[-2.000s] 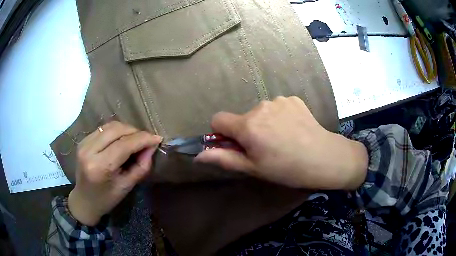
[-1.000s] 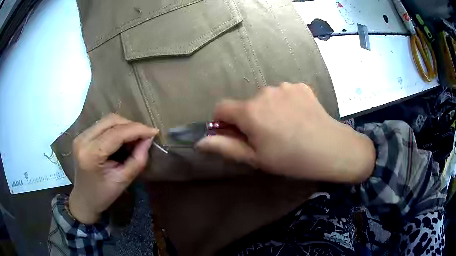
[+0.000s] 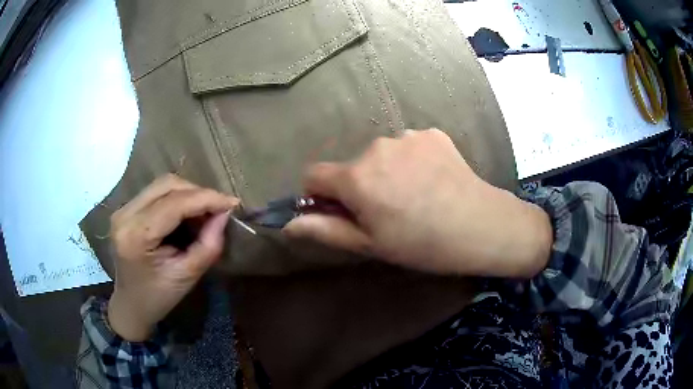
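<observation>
A khaki-brown garment panel (image 3: 296, 129) lies over the white table and hangs over its front edge. Its flap pocket (image 3: 273, 53) faces up. My right hand (image 3: 425, 205) holds dark-bladed thread snips (image 3: 277, 211), blades pointing left at the pocket's lower left corner. My left hand (image 3: 171, 247) pinches a thin pointed metal tool (image 3: 243, 225) between thumb and index finger at that corner, just left of the blades. The fingertips may also hold thread, too small to tell. Loose thread ends (image 3: 80, 239) lie at the panel's left corner.
The white table (image 3: 61, 152) shows at left and right. Yellow-handled scissors (image 3: 646, 83) lie at the far right beside a green-handled tool (image 3: 644, 38). A dark lump (image 3: 488, 43) sits on the machine bed edge. Brown cloth (image 3: 342, 327) hangs below the table edge.
My right hand and the snips have moved slightly left and down, bringing the blades closer to my left fingertips. The left hand and the panel have barely moved.
</observation>
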